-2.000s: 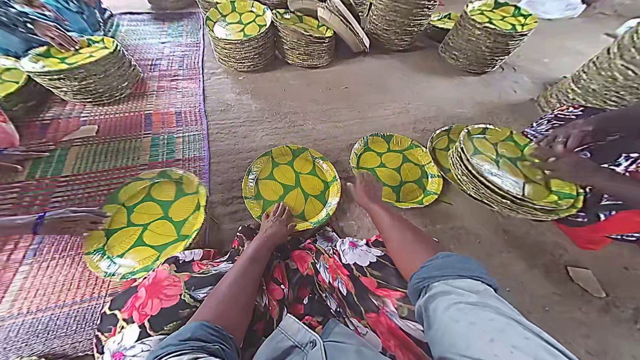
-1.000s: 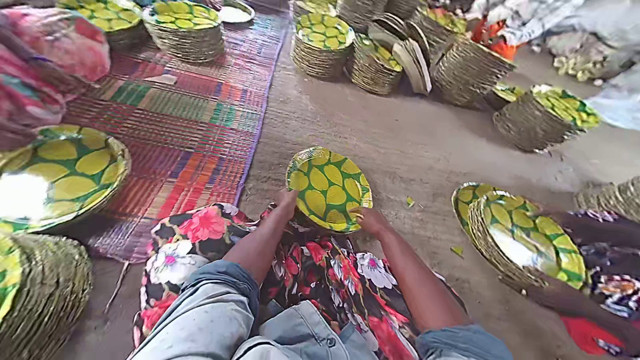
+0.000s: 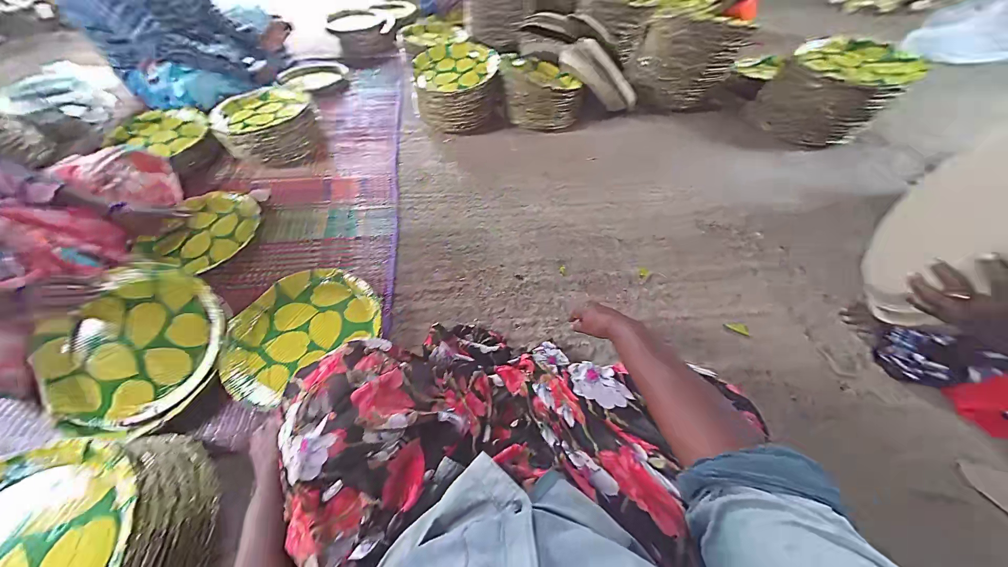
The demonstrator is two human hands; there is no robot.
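My right hand (image 3: pixel 596 320) hovers over the ground before my floral skirt (image 3: pixel 472 409), fingers curled, nothing in it. At the left side of the skirt my left hand (image 3: pixel 266 441) hangs low; its fingers are blurred and partly hidden, so its grip cannot be told. Just above it lies a round plate with a green and yellow leaf pattern (image 3: pixel 303 335), tilted against the skirt's edge. Left of that are more leaf-patterned plates (image 3: pixel 130 346), one on another. A tall stack of plates with rough fibre edges (image 3: pixel 169 496) stands at the lower left.
A woven mat (image 3: pixel 339 228) runs along the left, with a seated person's arm (image 3: pixel 102 206) over another plate (image 3: pixel 213 228). Stacks of plates (image 3: pixel 457 106) line the back. At the right are another person's hand (image 3: pixel 957 295) and a red cloth (image 3: pixel 980 405). Concrete ground (image 3: pixel 504 220) spans the middle.
The plate that both my hands held in front of me has left that spot, and my hands have moved apart, the left one down to the left. The view has swung left.
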